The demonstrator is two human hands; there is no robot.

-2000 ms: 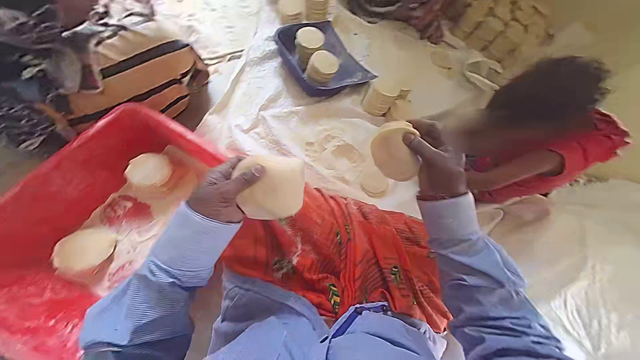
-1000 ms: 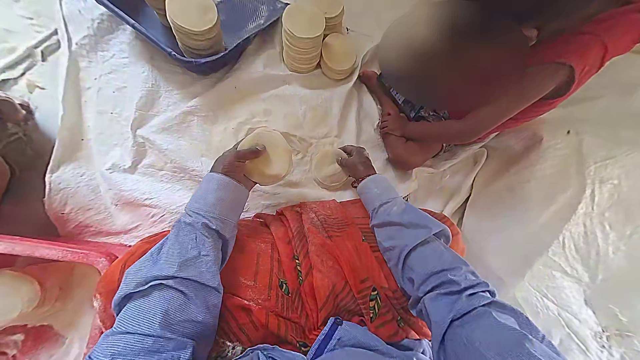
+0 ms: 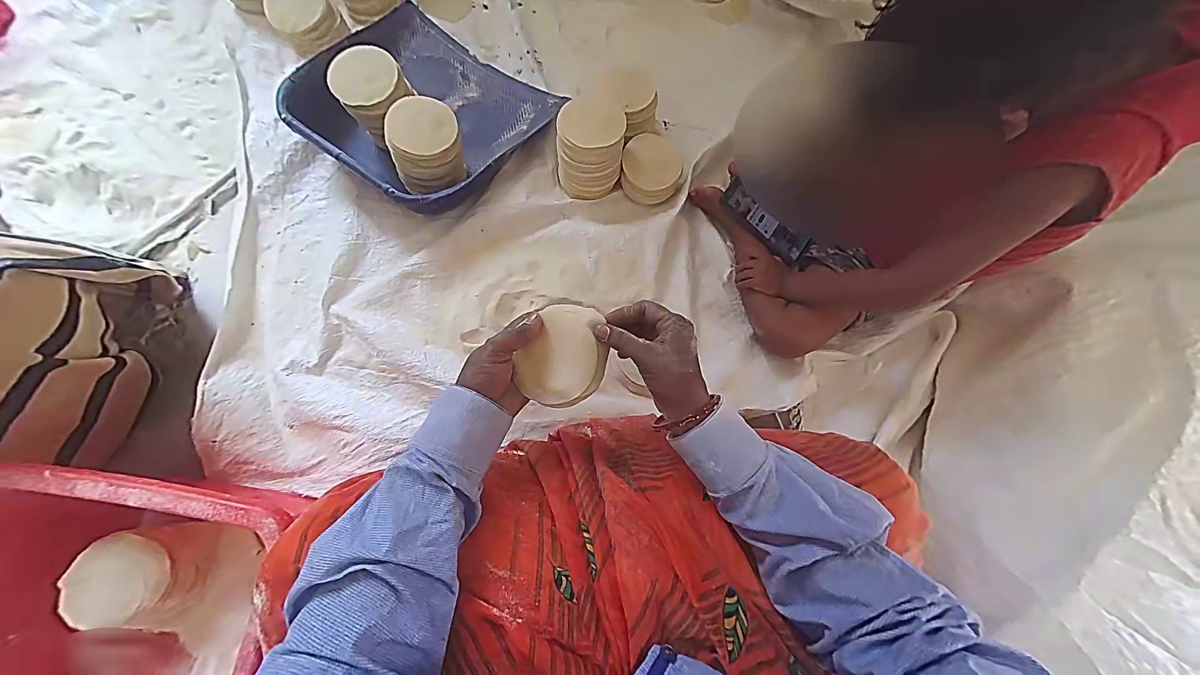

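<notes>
My left hand grips a small stack of round, flat dough discs above the white cloth. On the stack's right edge, the thumb and fingertips of my right hand are pinched at the rim of the top disc. Partly hidden behind my right hand, another pale disc lies on the cloth. Loose flour is spread just beyond my hands. Further forward stand several stacks of discs on the cloth.
A blue tray with two stacks of discs lies ahead on the left. At the lower left is a red plastic tub holding discs and flour. A person in a red top sits close by on the right. A striped bag is at the left.
Two seconds ago my hands were apart, each with discs. Now they meet at one stack in my left hand, and my right hand has let go of its discs. The view has shifted.
</notes>
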